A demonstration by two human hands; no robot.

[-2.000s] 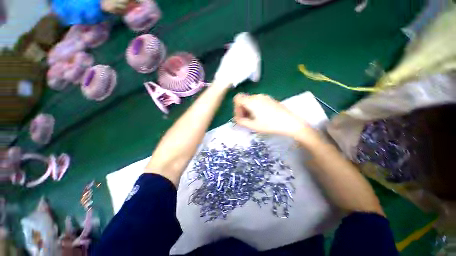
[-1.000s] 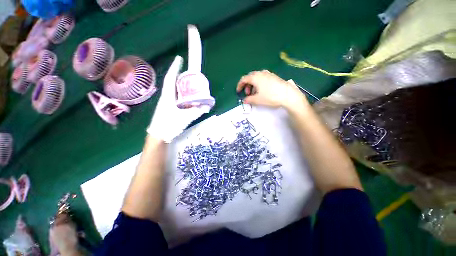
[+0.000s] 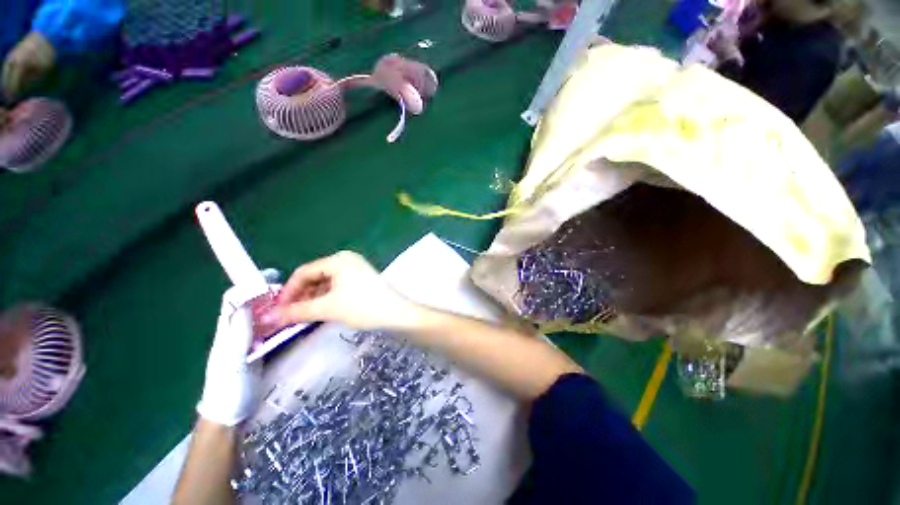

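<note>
My left hand, in a white glove, holds a pink clip base whose long pale arm points up and to the left. My bare right hand has its fingers bent, with thumb and fingertips against the pink base. Any spring between those fingertips is hidden. A tangled heap of small silvery springs lies on the white sheet, just below my hands.
A woven sack with springs inside lies open at right, a grey metal strip beside it. Its yellow tie trails on the green table. Fan heads stand beyond and at left. A blue sleeve and hand show at upper left.
The view has swung right, bringing more of the sack in. My right hand has moved from beside the clip base onto it. My left hand still holds the base, its arm now tilted left.
</note>
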